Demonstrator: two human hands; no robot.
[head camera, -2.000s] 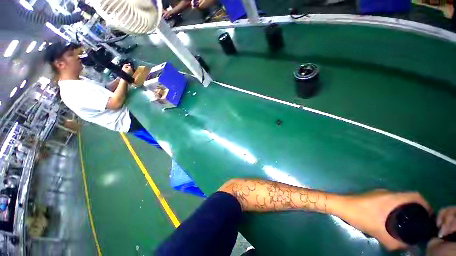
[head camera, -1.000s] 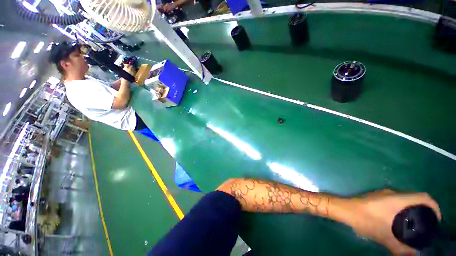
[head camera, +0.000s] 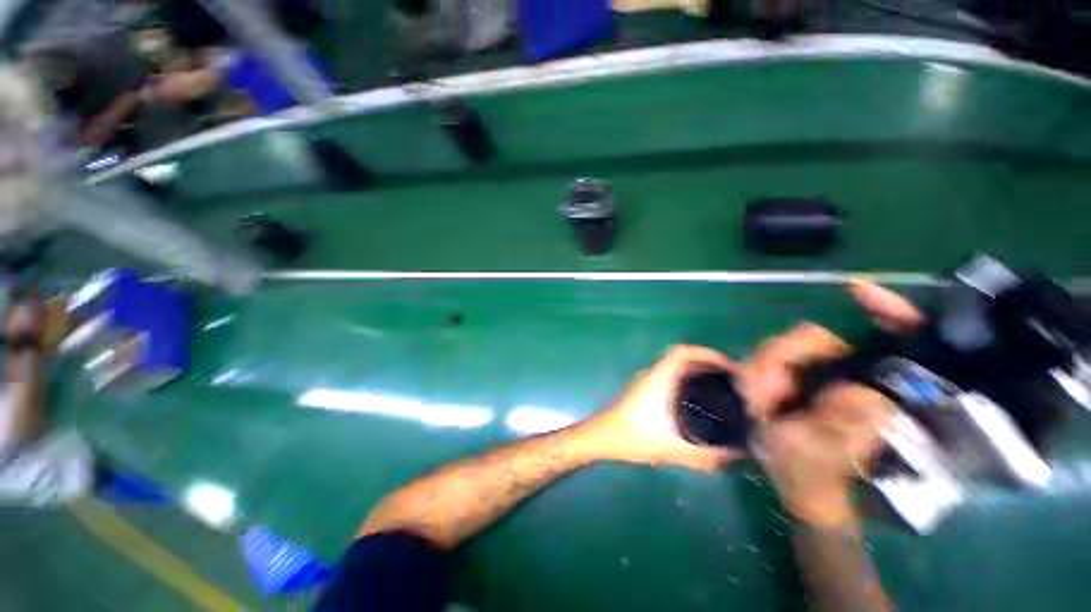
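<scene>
My left hand (head camera: 664, 412) is wrapped round a black cylindrical housing (head camera: 711, 408), its dull dark end turned toward me, above the green bench. My right hand (head camera: 826, 418) is right beside it, touching or nearly touching the housing's right side. The right fingers are on a dark, blurred tool (head camera: 837, 368), likely the screwdriver. Its tip is hidden by the fingers. Motion blur hides the finer details.
On the green bench (head camera: 359, 335), beyond a white line, an upright silver-rimmed housing (head camera: 591, 218) and a housing on its side (head camera: 792, 226) stand out. More black housings are further left. A blurred black-and-white device (head camera: 981, 359) is at right. A blue box (head camera: 153, 320) is at left.
The view has swung right, so the bench items shift in the picture. My right hand, cut off or out of view before, now shows at the housing. My left hand still holds the housing.
</scene>
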